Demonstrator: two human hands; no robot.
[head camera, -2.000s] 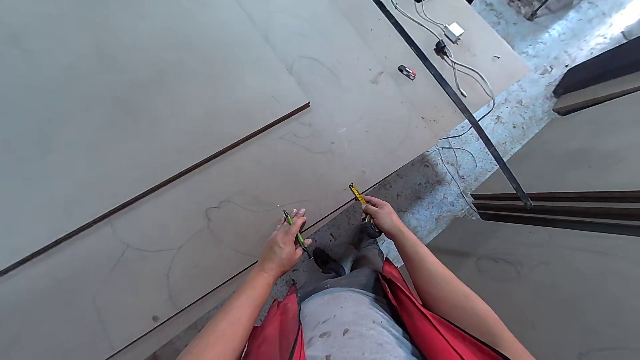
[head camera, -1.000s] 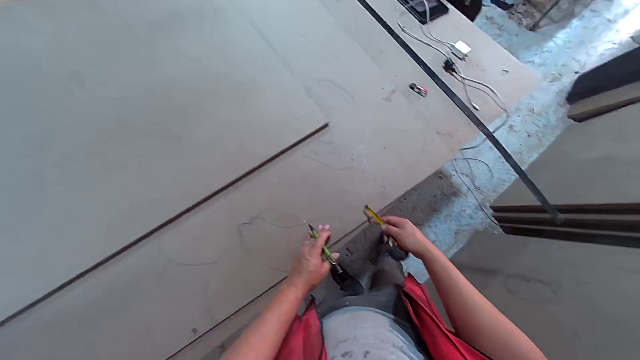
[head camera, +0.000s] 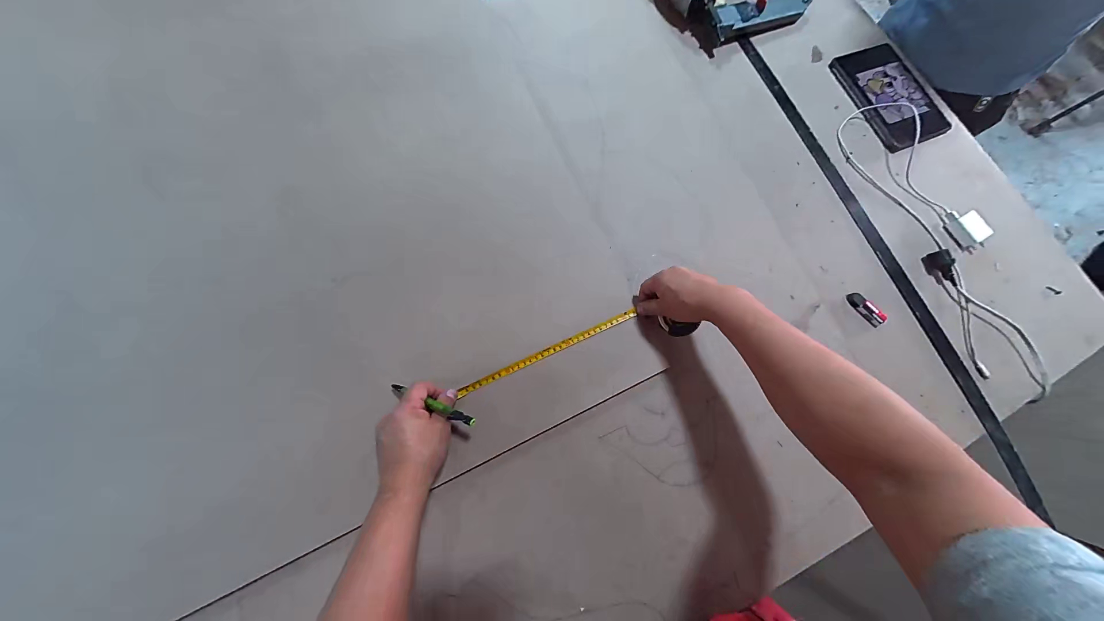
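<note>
A yellow tape measure blade (head camera: 552, 349) lies stretched across the upper of two grey-brown sheet boards (head camera: 345, 259), roughly alongside its edge. My left hand (head camera: 416, 431) pinches the blade's left end and also holds a green and black pen or pencil (head camera: 448, 410) across its fingers. At the blade's other end, my right hand (head camera: 681, 295) grips the tape near its dark case (head camera: 680, 327), which is partly hidden beneath the hand.
A long dark metal strip (head camera: 888, 259) crosses the board on the right. Beyond it are a tablet (head camera: 893, 97), a white charger (head camera: 970, 228) and cables. A small red and black object (head camera: 866, 310) lies nearer. Another person's clothing (head camera: 992, 39) shows at the upper right, beside a blue toolbox-like object (head camera: 759, 19).
Both hands have moved from the near edge out over the upper board. The tape, short before, is now drawn out between them. The view has shifted markedly.
</note>
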